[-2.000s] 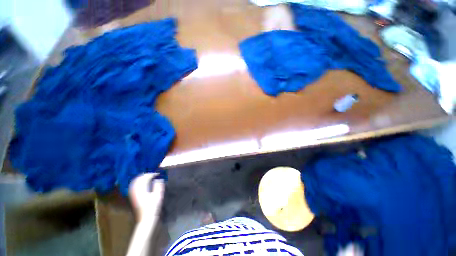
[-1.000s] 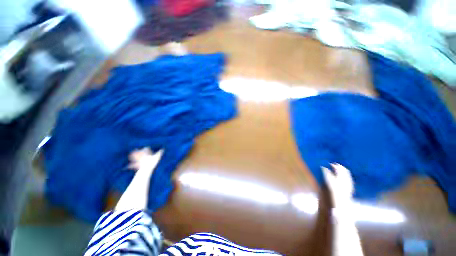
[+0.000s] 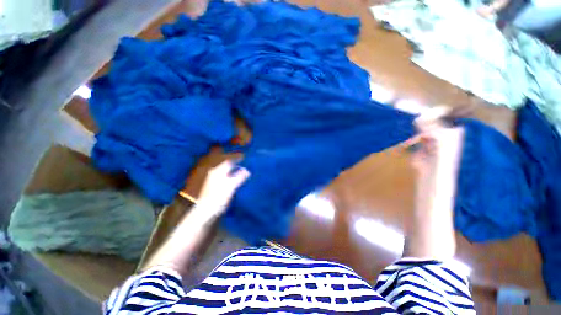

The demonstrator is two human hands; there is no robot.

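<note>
A blue garment point(image 3: 307, 147) is stretched between my two hands over the brown table. My left hand point(image 3: 226, 179) grips its edge near the table's front, with the fingers curled. My right hand point(image 3: 433, 132) is blurred, farther to the right, and pinches a pulled-out corner of the same garment. The cloth hangs down toward my striped shirt. Behind it, more blue cloth point(image 3: 166, 111) lies heaped at the left. Whether my right hand also holds a tool cannot be told.
A second blue garment point(image 3: 492, 184) lies at the right of the brown table point(image 3: 381, 191). Pale green cloth point(image 3: 455, 55) lies at the back right. A cardboard box point(image 3: 74, 169) holding pale green cloth point(image 3: 83, 223) stands at the lower left. A small grey object point(image 3: 513, 296) is at the lower right.
My hands have gone from resting apart on two blue piles to holding one garment between them. Its corner is pulled out to the right. The view has shifted, showing the box at left.
</note>
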